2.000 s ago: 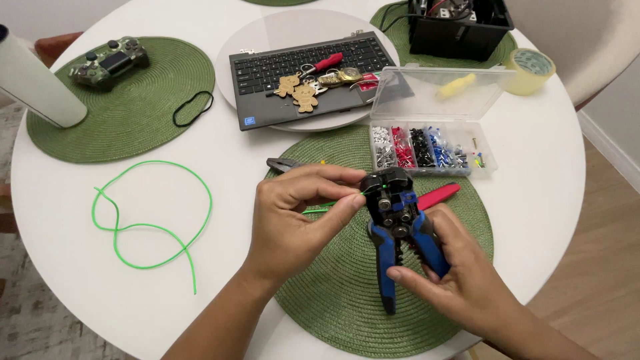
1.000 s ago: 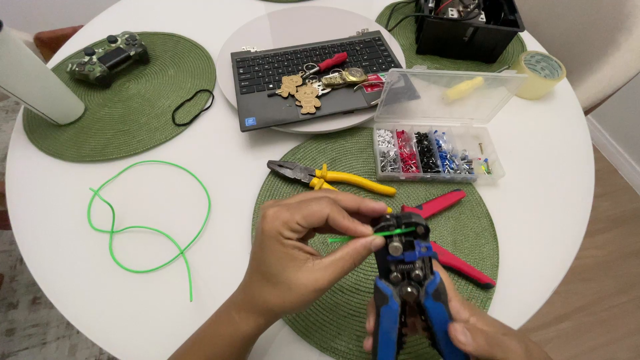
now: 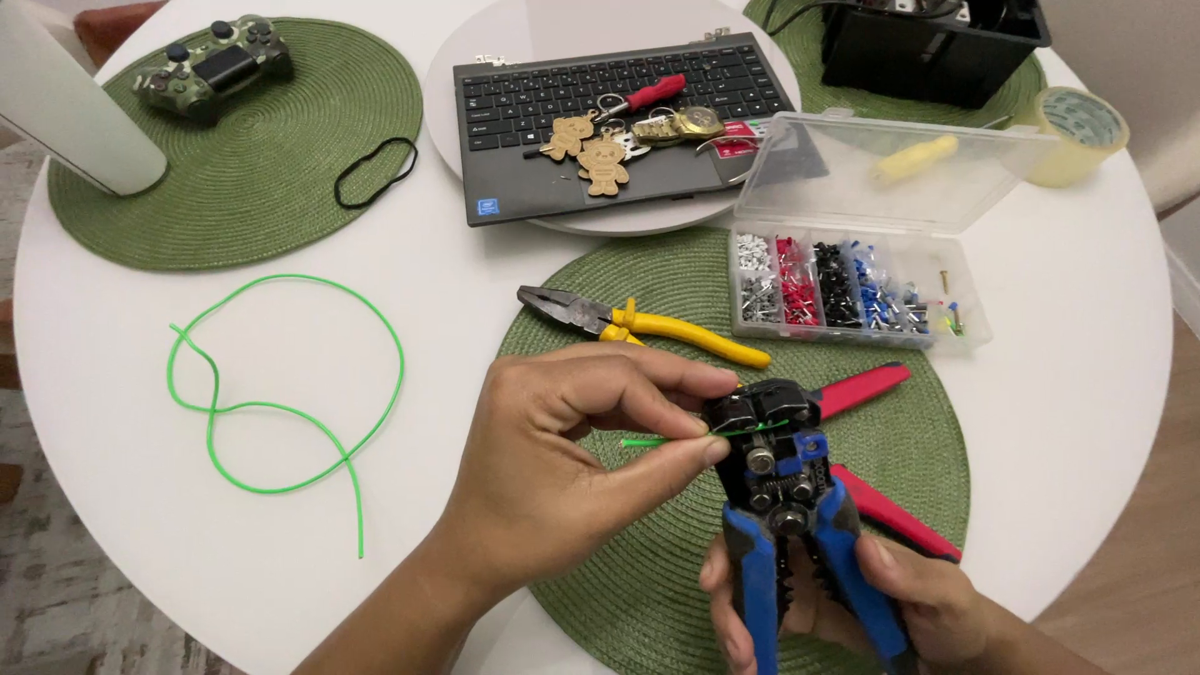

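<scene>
My left hand (image 3: 581, 450) pinches a short green wire (image 3: 645, 442) between thumb and forefinger, and the wire's far end lies across the jaws of a wire stripper. My right hand (image 3: 844, 600) holds this wire stripper (image 3: 787, 520) by its blue and black handles, jaws upward, over a green woven placemat (image 3: 923, 450). Behind the stripper, a tool with red handles (image 3: 862, 389) is partly hidden. Combination pliers with yellow handles (image 3: 694, 336) lie on the placemat beyond my left hand. A long loop of green wire (image 3: 401, 361) rests on the white table to the left.
An open clear plastic case (image 3: 970, 314) holds sorted crimp ferrules. Behind are a laptop keyboard base (image 3: 506, 183) bearing keys and a watch (image 3: 698, 122), a tape roll (image 3: 1078, 141) and a black bin (image 3: 928, 56). A game controller (image 3: 220, 66), black cord loop (image 3: 375, 169) and white cylinder (image 3: 84, 112) stand left.
Both hands and the wire stripper have moved nearer to me, uncovering the yellow-handled pliers and more of the red-handled tool. The short green wire stays pinched in my left hand.
</scene>
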